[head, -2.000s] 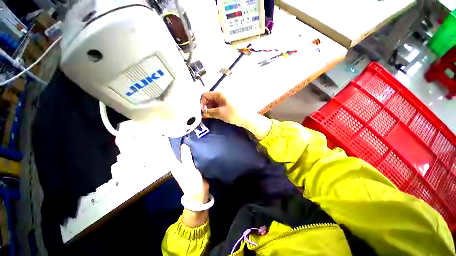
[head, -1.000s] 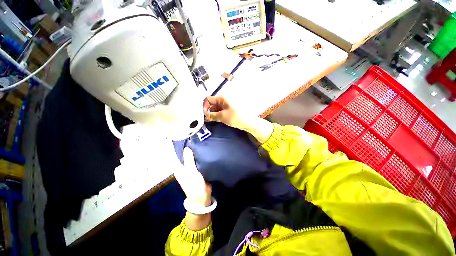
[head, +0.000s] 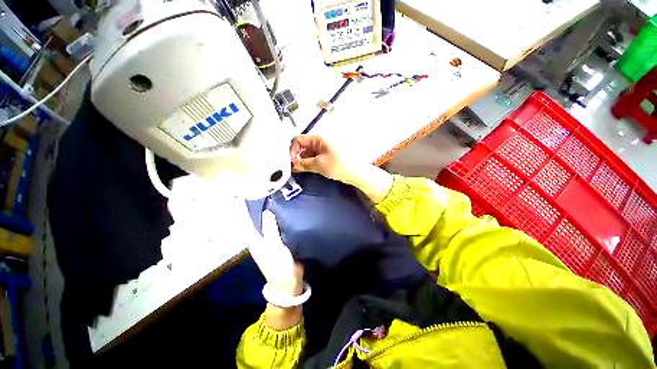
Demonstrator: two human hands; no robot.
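The dark navy garment piece runs from under the white JUKI sewing machine head down over my lap. A small metal clamp shows at the front of the head, against the cloth. My left hand lies flat along the cloth's left edge, overexposed, with its fingertips near the head. My right hand is just right of the head, with thumb and fingers pinched at the cloth's far edge. What is between those fingers is too small to tell. The needle area is hidden by the head.
A black cloth pile hangs at the table's left. A control panel, a taped dark strip and snips are beyond my right hand. A red lattice crate stands at the right. A red stool and green crate are farther off.
The view has shifted slightly and back. Both hands, the cloth and the clamp keep nearly the same places relative to the machine head.
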